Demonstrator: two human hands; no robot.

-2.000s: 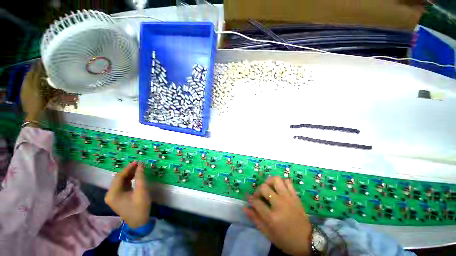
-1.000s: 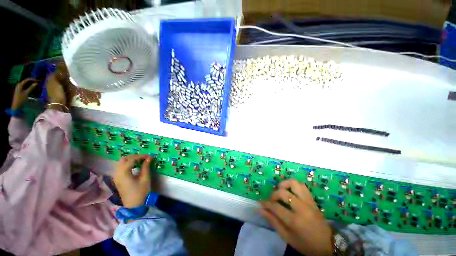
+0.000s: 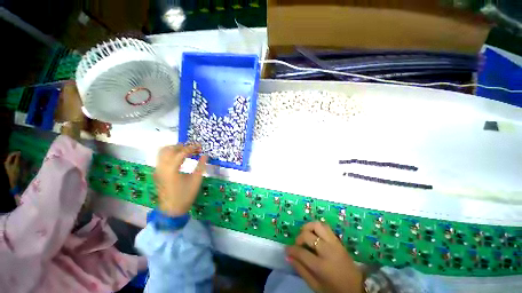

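Observation:
A long strip of green circuit board panels (image 3: 395,236), crowded with small parts, runs along the near bench edge. My left hand (image 3: 182,177) is raised over the strip, its fingertips at the near rim of the blue bin (image 3: 248,129). Small silvery capacitors (image 3: 220,134) lie heaped in the bin. The left fingers are curled; whether they hold a part is too small to tell. My right hand (image 3: 321,254) rests at the near edge of the panels, fingers bent over the boards; whether anything is between its fingertips is hidden.
A white fan (image 3: 129,83) stands left of the bin. Cream components (image 3: 312,104) lie right of it. Two black component rows (image 3: 386,181) and a dark piece (image 3: 490,125) lie farther right. A cardboard box (image 3: 372,28) is behind. A neighbour's pink sleeve (image 3: 51,194) is at left.
My left hand has moved up from the panels to the blue bin's near rim. My right hand stays over the panels. The camera view has shifted.

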